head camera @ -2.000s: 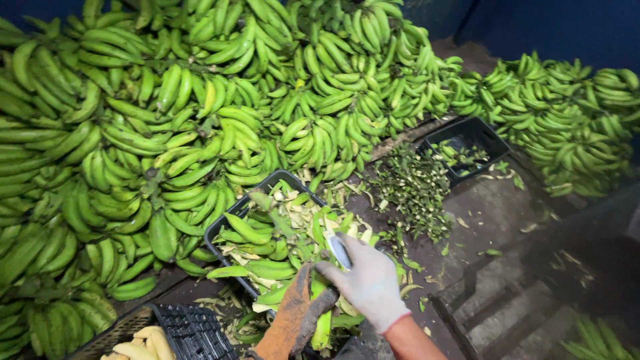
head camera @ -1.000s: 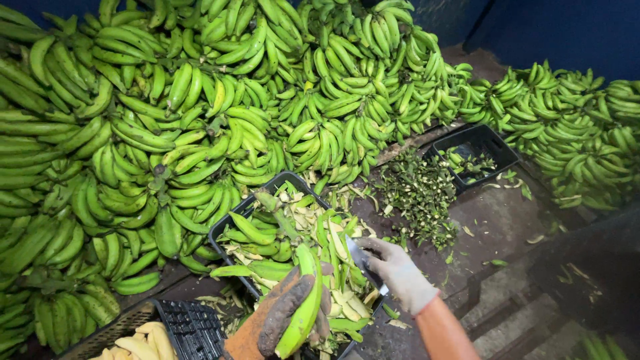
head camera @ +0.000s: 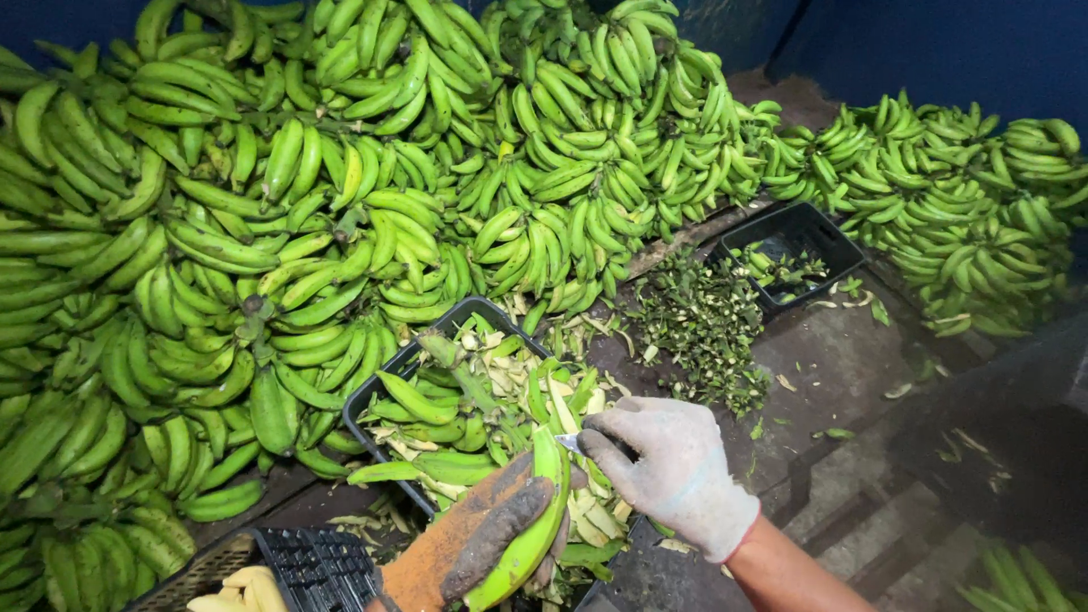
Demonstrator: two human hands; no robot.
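My left hand (head camera: 489, 535), in a stained orange and grey work glove, is closed around a green plantain (head camera: 531, 540) held tilted, its upper tip toward the crate. My right hand (head camera: 667, 467), in a pale coated glove, grips a knife whose short blade (head camera: 568, 442) touches the plantain near that tip. The knife's handle is hidden in the fist. A strip of peel (head camera: 561, 408) stands up beside the blade. Under and beyond both hands is a black plastic crate (head camera: 361, 429) holding green plantains (head camera: 416, 398), a thick stalk and many pale and green peelings.
A great heap of green plantain bunches (head camera: 280, 255) fills the left and back; another heap (head camera: 960, 221) lies at right. A black crate (head camera: 841, 255) stands beside a pile of green trimmings (head camera: 701, 331). At lower left, another crate (head camera: 319, 565) is near peeled plantains (head camera: 242, 591).
My right hand with the knife has moved in from the right of the plantain, and the blade now meets its upper end. My left hand still holds the plantain.
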